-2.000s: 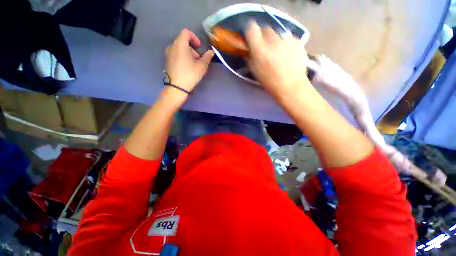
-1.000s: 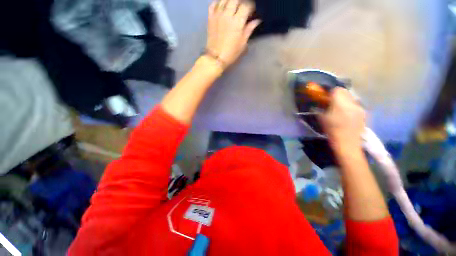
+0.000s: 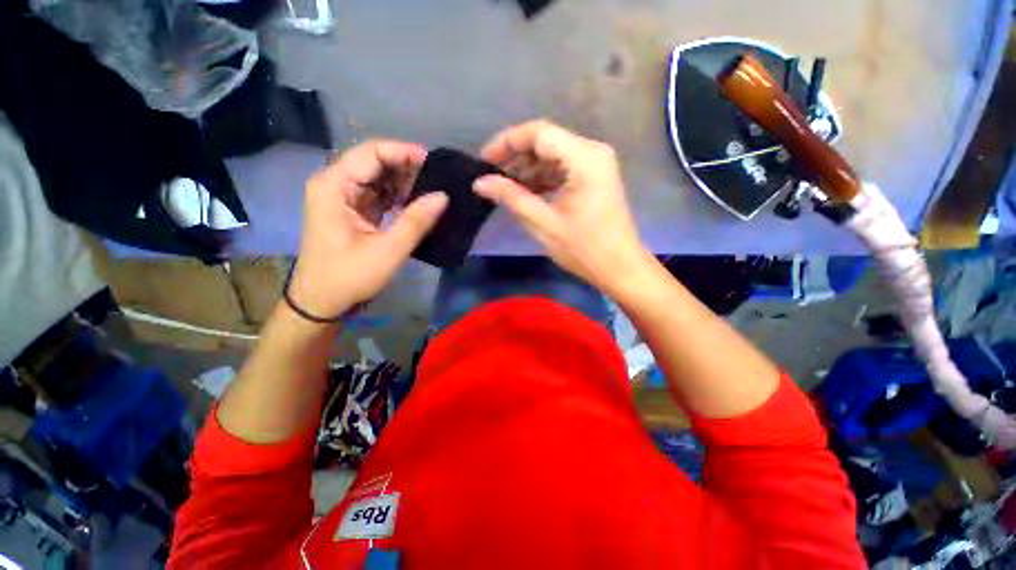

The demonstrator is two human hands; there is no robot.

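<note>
A small black fabric piece (image 3: 451,212) is held between my two hands, just above the table's front edge. My left hand (image 3: 368,228) pinches its left side with thumb and fingers. My right hand (image 3: 568,200) pinches its upper right side. The steam iron (image 3: 724,139) stands untouched on the table at the right, its orange-brown handle (image 3: 791,128) pointing up and left. The whitish-pink wrapped hose (image 3: 914,301) runs from it off the right edge.
A black fabric pile (image 3: 100,167) with a clear plastic bag (image 3: 167,50) lies at the left of the pale lilac-grey table (image 3: 501,67). A brown worn slab (image 3: 969,178) is at the right table edge. Cartons (image 3: 167,292) and scraps are on the floor.
My right hand has let go of the iron, which now rests farther right than two seconds ago. My left hand has come back from the far side. Both hands now hold the black piece.
</note>
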